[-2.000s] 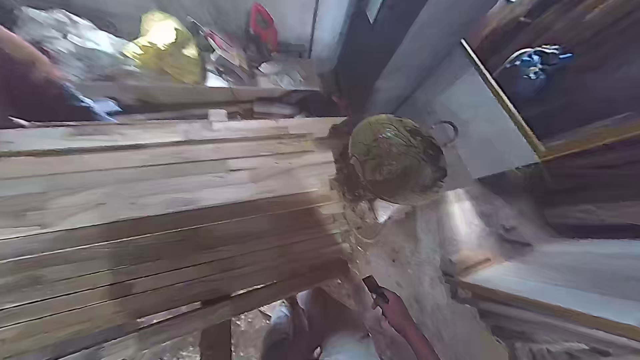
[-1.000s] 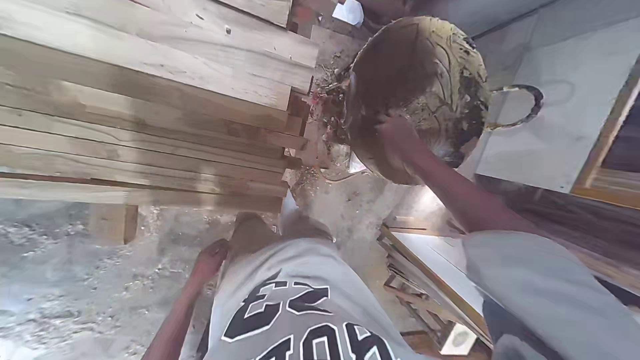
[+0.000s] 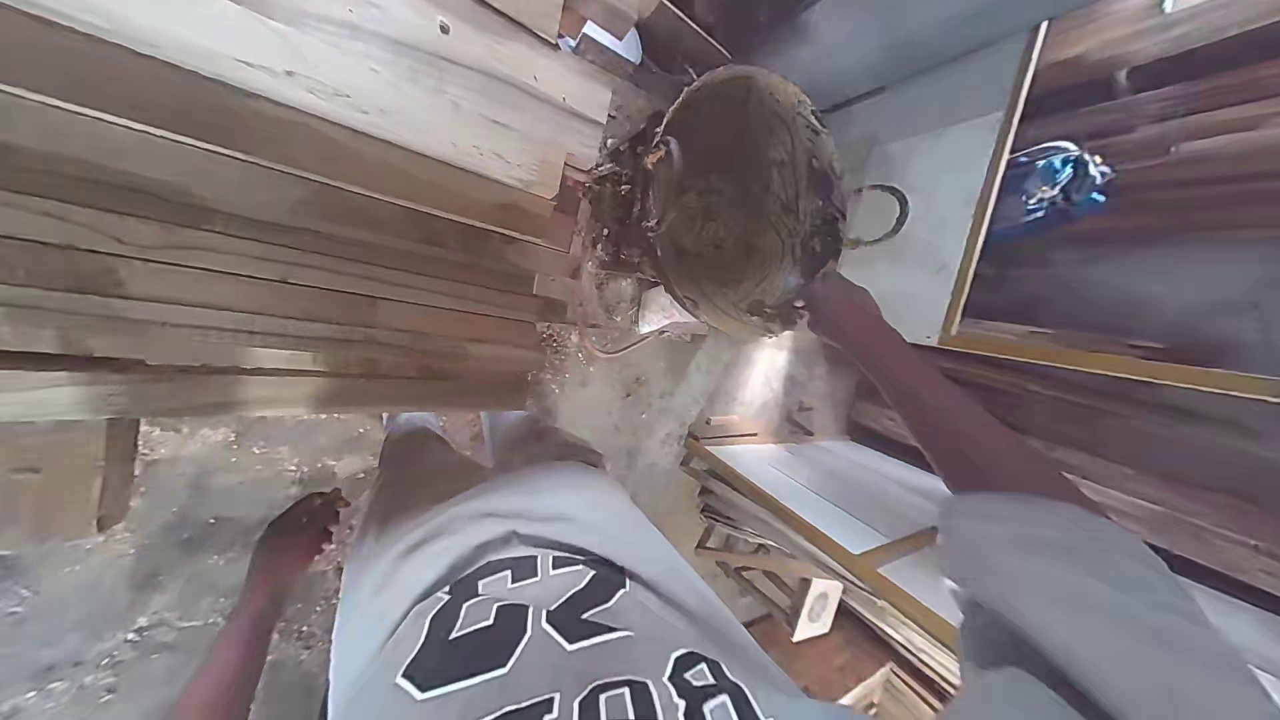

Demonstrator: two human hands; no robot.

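Note:
A round, stained tub (image 3: 740,200) with a loop handle (image 3: 885,215) on its right side stands beyond my body at the upper middle. My right hand (image 3: 835,305) is at the tub's lower right rim; its fingertips are partly hidden, so whether they grip the rim cannot be told. Low at the left, my left hand (image 3: 305,525) hangs beside my leg with its fingers loosely curled, and nothing can be seen in it. Nearest to that hand are my shorts and the dusty floor.
Stacked wooden boards (image 3: 300,240) fill the upper left, their ends close to the tub. A wood-edged panel (image 3: 1130,370) stands at the right. Framed white panels (image 3: 840,500) lean low at the right. Wood shavings litter the floor (image 3: 210,600). A blue bundle (image 3: 1065,180) lies at the upper right.
Two seconds ago my right hand held a small dark object; it is not seen now. One second ago that hand was inside the tub; now it is at the lower right rim.

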